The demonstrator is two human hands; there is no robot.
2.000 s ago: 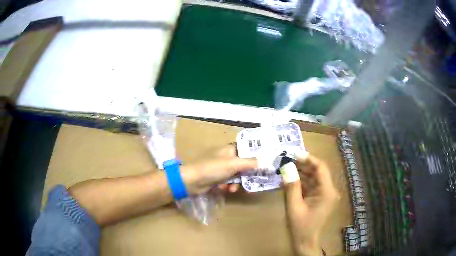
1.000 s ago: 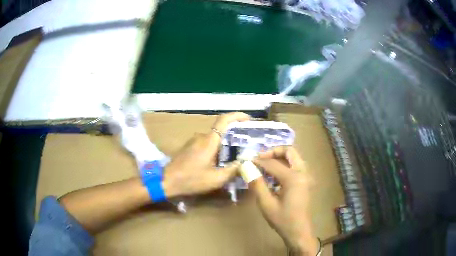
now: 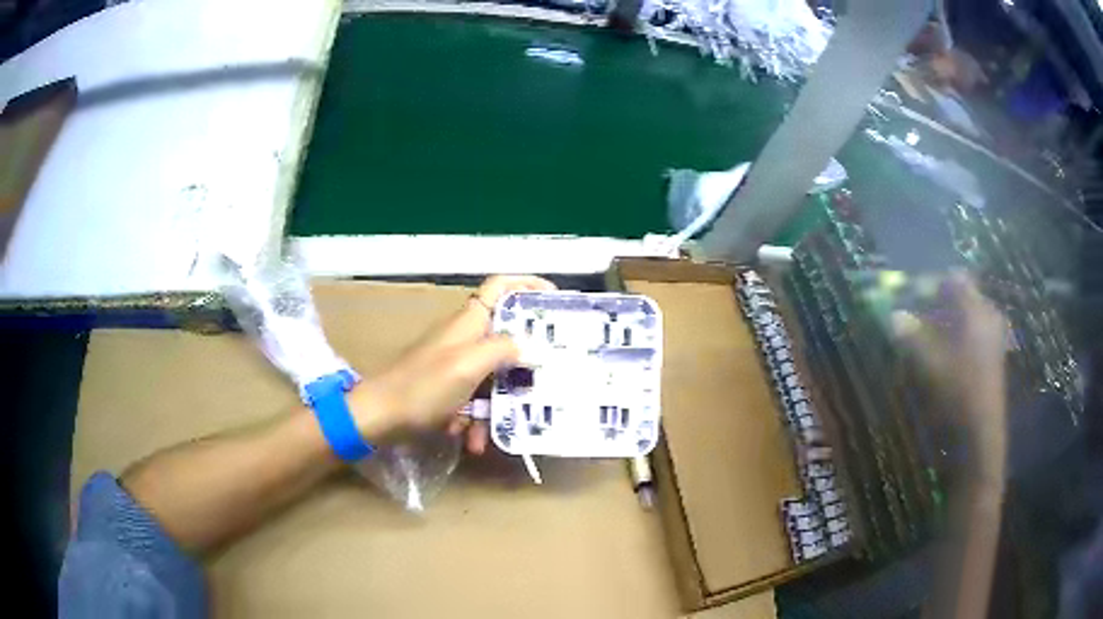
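Note:
A white rounded-square housing shell (image 3: 578,375) is open towards me, with slots and ribs inside and a small dark block at its left side. My left hand (image 3: 466,357) grips its left edge, thumb inside, above the cardboard sheet (image 3: 484,544). A clear plastic bag (image 3: 284,320) lies under and beside my left wrist, which wears a blue band. My right hand (image 3: 962,345) is at the far right over the stacked circuit boards (image 3: 889,411). It is blurred, and something greenish shows at its fingertips; whether it is held is unclear.
A brown component tray (image 3: 714,447) right of the housing has block components (image 3: 792,387) along its right side. A cream-handled tool (image 3: 641,478) lies beside the tray. A green belt (image 3: 520,145) runs behind, with a bagged item (image 3: 702,200). A white board (image 3: 157,181) is at left. A grey post (image 3: 823,121) slants behind the tray.
My right hand has left the housing and moved right to the circuit boards. My left hand still holds the housing, now facing me more squarely. The view has shifted, showing more of the tray.

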